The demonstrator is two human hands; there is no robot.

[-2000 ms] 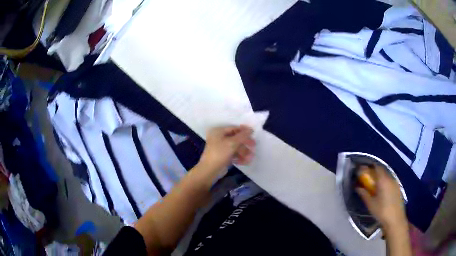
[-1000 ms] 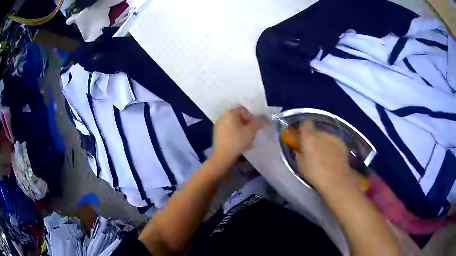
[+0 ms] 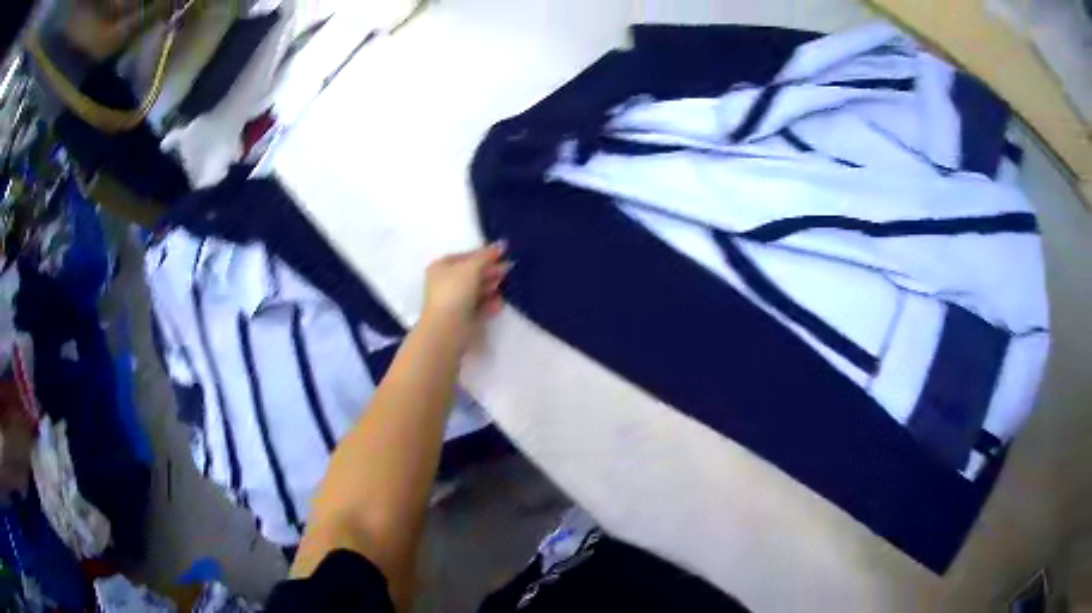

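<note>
A navy-and-white garment (image 3: 826,258) lies spread on the pale ironing table (image 3: 539,443). Its plain navy edge band (image 3: 695,359) runs slantwise from the upper left to a squared corner at the lower right. White panels with dark lines lie rumpled beyond it. My left hand (image 3: 467,281) is at the band's left edge, its fingers closed on the navy cloth. My right hand is out of the picture. A navy rectangle (image 3: 960,371) shows near the garment's lower right end. A small part of a dark object with a light edge (image 3: 1030,595) shows at the bottom right.
Another navy-and-white garment (image 3: 258,383) hangs below the table's left edge. Pale and dark cloth pieces are heaped at the upper left beside a yellowish cord (image 3: 114,117). A tan strip (image 3: 958,60) runs along the far right edge. Blue and mixed cloth lies at far left.
The iron and my right hand have left the middle of the picture. The garment appears further left and its band lies uncovered. My left hand has moved to the band's edge.
</note>
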